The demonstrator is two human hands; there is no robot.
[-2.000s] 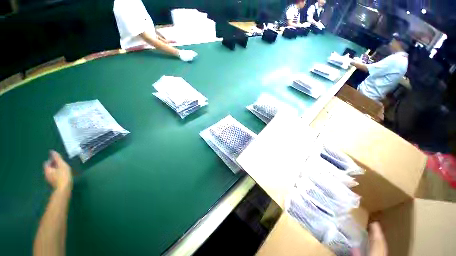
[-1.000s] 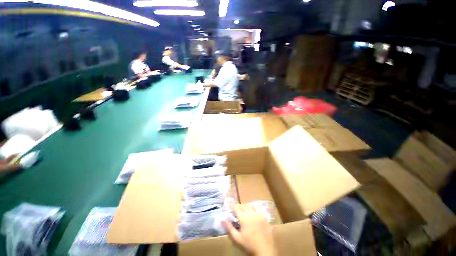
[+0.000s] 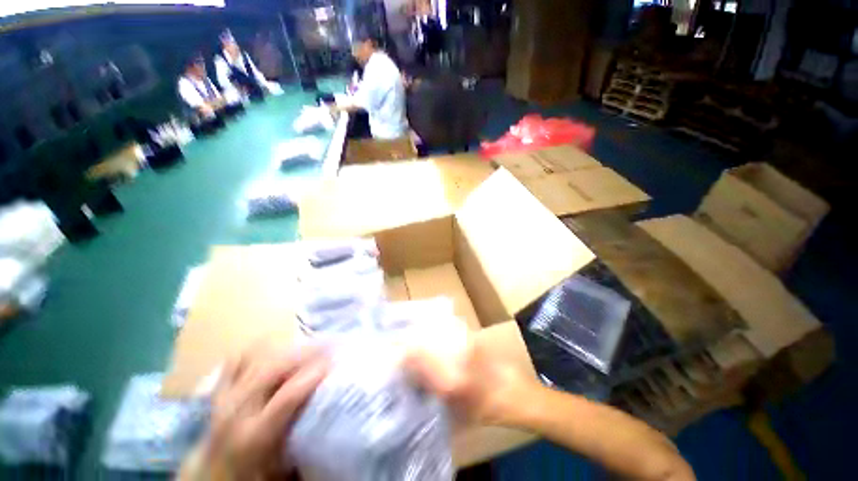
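My left hand (image 3: 254, 413) and my right hand (image 3: 461, 376) hold a blurred stack of bubble-wrapped packets (image 3: 372, 427) between them, over the near edge of the open shipping carton (image 3: 513, 362). My left hand is on the stack's left side, my right hand on its upper right. In the carton, a row of bubble-wrapped packets (image 3: 334, 282) stands along the left side. The right part shows bare cardboard. The carton's near inside is partly hidden by the hands and the stack.
More packets (image 3: 155, 423) lie on the green belt (image 3: 179, 221) at left. Folded cartons (image 3: 569, 178) and a red plastic heap (image 3: 538, 134) are beyond. A shiny flat bag (image 3: 581, 322) lies right of the carton. A small open box (image 3: 762, 211) is farther right. People sit along the line.
My left hand has come into view and holds a packet stack with my right hand, which was reaching into the carton. The view has tilted down.
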